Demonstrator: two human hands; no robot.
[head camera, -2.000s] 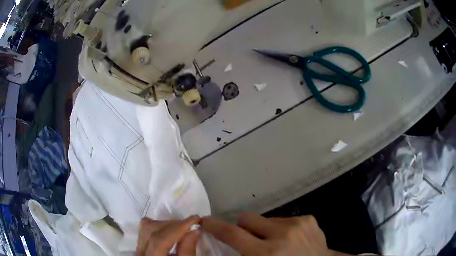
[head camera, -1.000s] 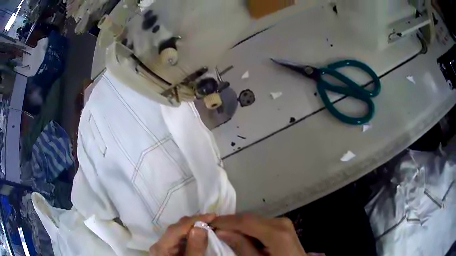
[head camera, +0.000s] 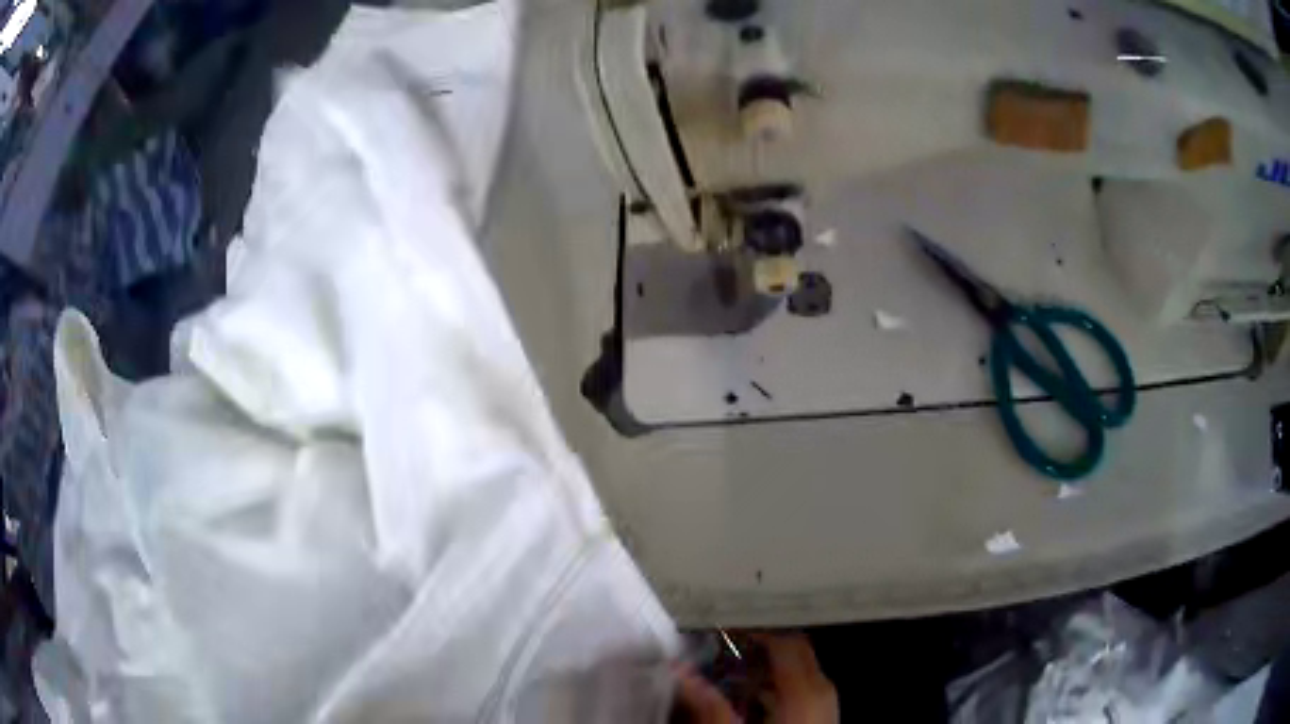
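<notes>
The large white garment (head camera: 410, 424) lies over the left side of the table and spills past its left and front edges. Double stitching lines show near its lower right part. My right hand (head camera: 778, 682) is at the bottom edge, cut off and blurred, with its fingers closed at the garment's lower right edge. A blurred skin-toned patch on the cloth beside it may be my left hand, but its shape is unclear. The presser foot area (head camera: 729, 276) has no cloth under it. The teal-handled shears (head camera: 1054, 382) lie on the bed, blades pointing up and left.
The cream machine head (head camera: 905, 85) stands at the back with brown blocks (head camera: 1037, 116) on it. Small white scraps (head camera: 1002, 542) lie on the table bed (head camera: 849, 495). A crumpled shiny plastic bag (head camera: 1103, 672) sits below the front edge at the right.
The garment has come away from the machine head to the left and front, uncovering the needle plate. My hands have parted from their pinch at the cloth. The view has shifted and turned.
</notes>
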